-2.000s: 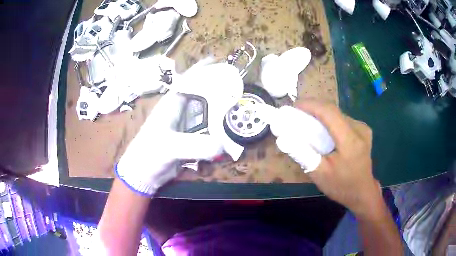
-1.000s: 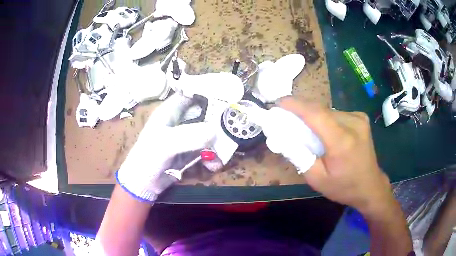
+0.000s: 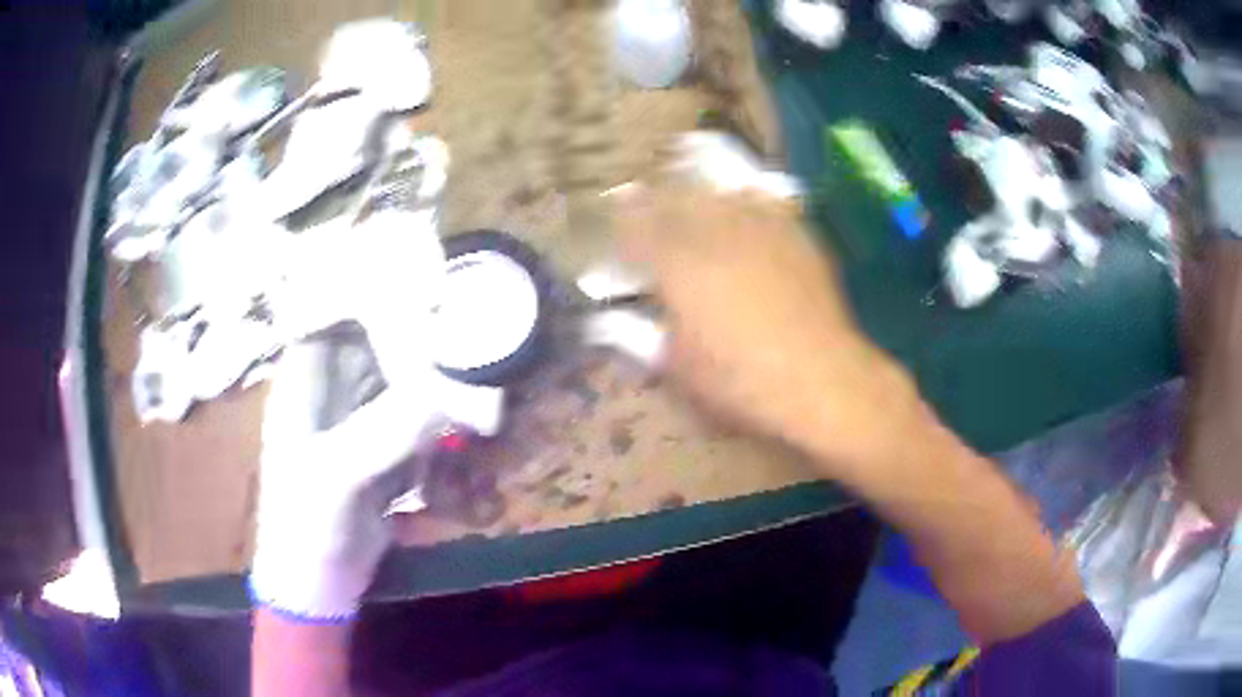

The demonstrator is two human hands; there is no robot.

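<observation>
My left hand, in a white knitted glove with a blue cuff, is closed on a glossy white scooter body. A wheel with a black tyre is at the body's right side, its face washed out white. A small red part shows below the wheel. My right hand is blurred, over the board to the right of the wheel. White coverings show at its fingertips. A white piece lies just beyond it, partly hidden; I cannot tell whether the hand holds anything.
White body pieces are piled at the brown board's left. A round white item is at the board's far side. A green and blue tube and white assembled units lie on the green surface at right. Part of a person is at the right edge.
The view has shifted, so the board's contents appear further left. My right hand has moved away from the wheel, towards the white piece. My left hand still holds the body.
</observation>
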